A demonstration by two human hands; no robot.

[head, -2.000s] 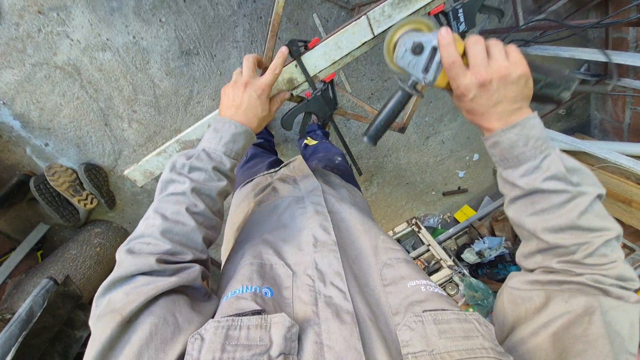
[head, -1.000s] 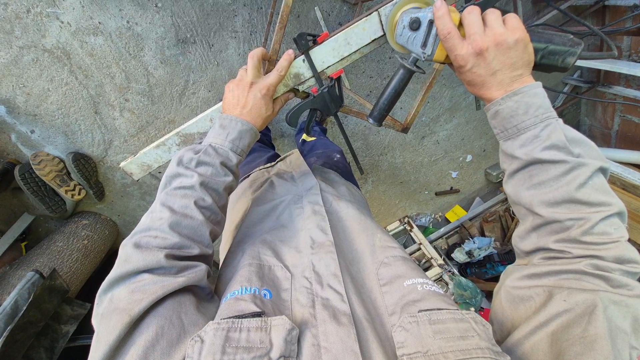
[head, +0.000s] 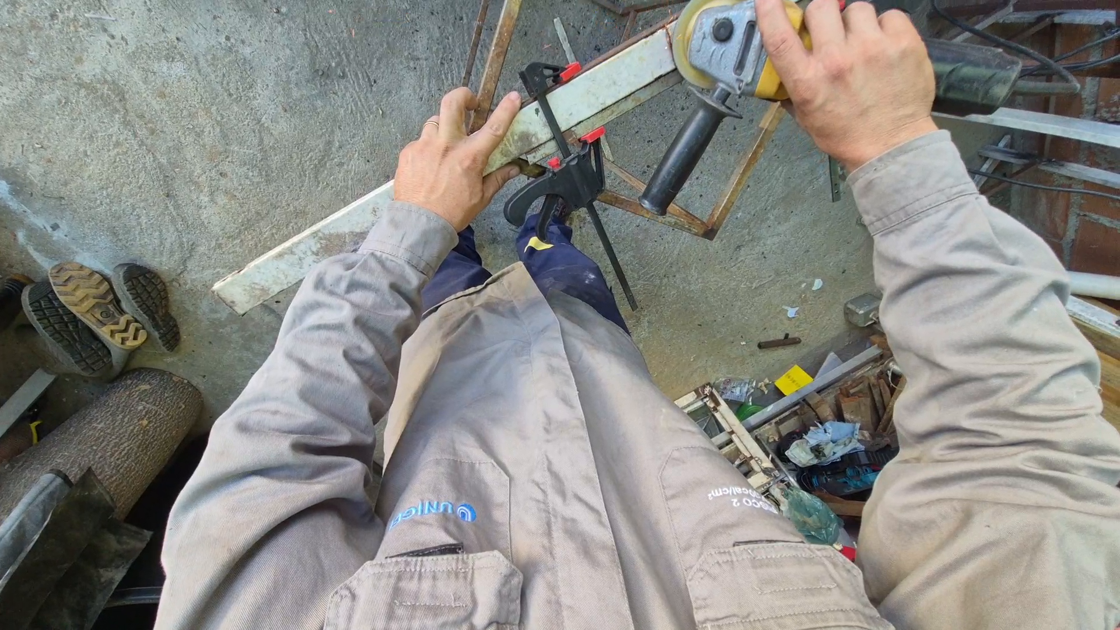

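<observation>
My left hand [head: 451, 162] grips a long, worn white-painted metal bar [head: 617, 83] that runs diagonally from lower left to upper right. Just right of that hand, a black bar clamp with red pads [head: 573, 175] is fixed across the bar. My right hand [head: 849, 79] is closed around the yellow body of an angle grinder [head: 735, 52], whose disc rim meets or overlaps the bar's upper right part. The grinder's black side handle [head: 682, 162] points down to the left, with no hand on it. Whether the disc is spinning I cannot tell.
A rusty metal frame [head: 744, 166] lies beneath the bar. Shoes [head: 96, 306] and a log [head: 122, 437] are at the left. A crate of scraps [head: 744, 446] stands at lower right. Cables [head: 1041, 61] and metal lengths [head: 1050, 127] are at upper right, beside a brick wall [head: 1098, 236].
The grinder in my right hand has moved toward the bar and now meets or overlaps it. My left hand has stayed on the bar beside the clamp.
</observation>
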